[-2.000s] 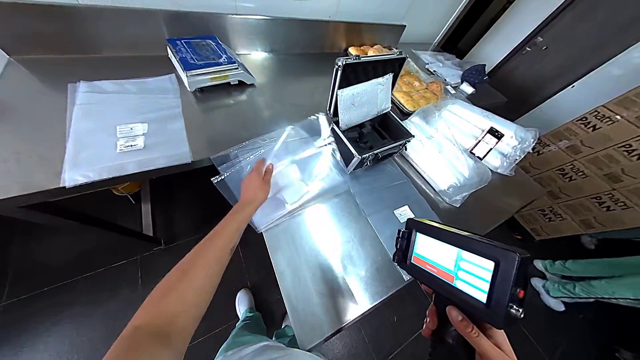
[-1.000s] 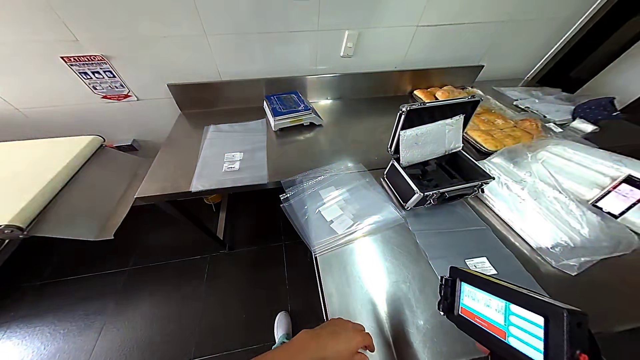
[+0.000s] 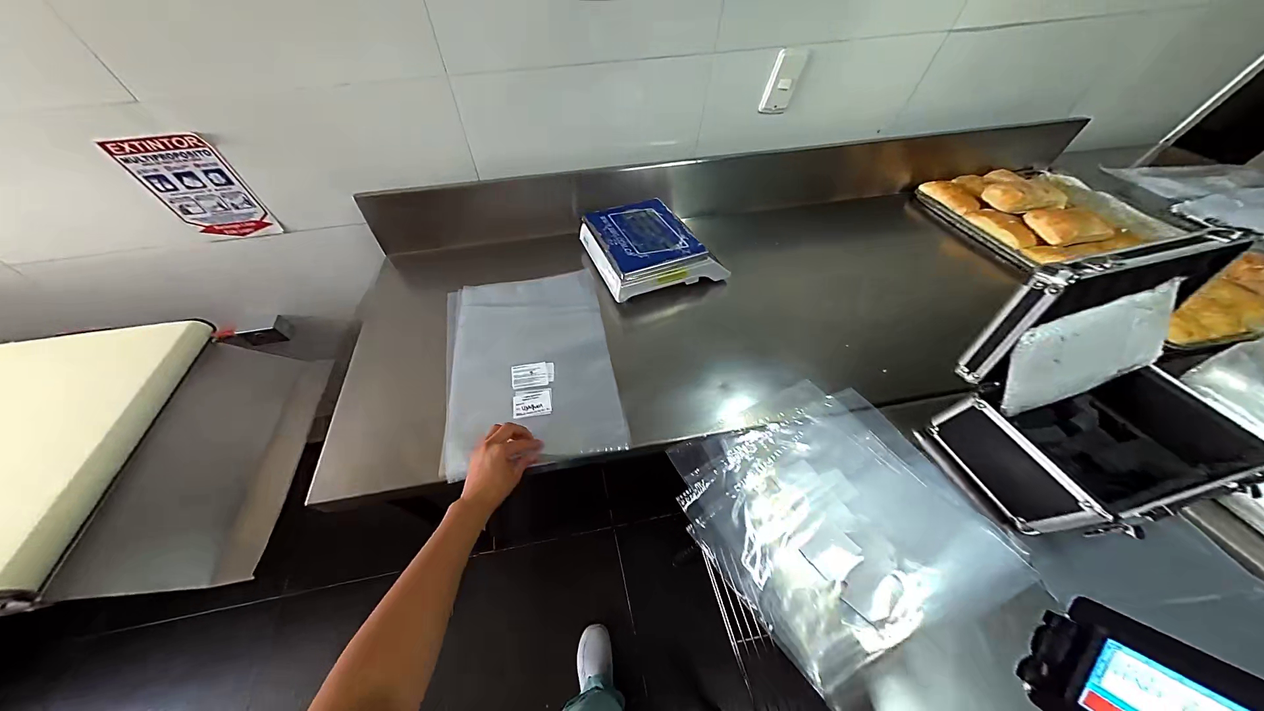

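Observation:
My left hand [image 3: 502, 460] touches the front edge of a stack of plastic bags [image 3: 533, 326] on the steel table, just below two white labels [image 3: 532, 388]; whether its fingers pinch a bag is unclear. At the lower right corner shows part of a black handheld device with a lit screen [image 3: 1160, 681]; my right hand is out of the frame. More clear plastic bags [image 3: 829, 533] lie spread over the near steel surface. Beyond the stack stands a digital scale [image 3: 647, 247] with a blue top.
An open black case with metal edges [image 3: 1066, 464] stands at the right, with a tray of bread rolls [image 3: 1037, 222] behind it. A machine with a cream belt [image 3: 89, 415] is at the left. The steel table [image 3: 780, 326] has a raised back edge.
My left hand has moved from the clear bags on the near surface to the bag stack at the left. The view has turned left.

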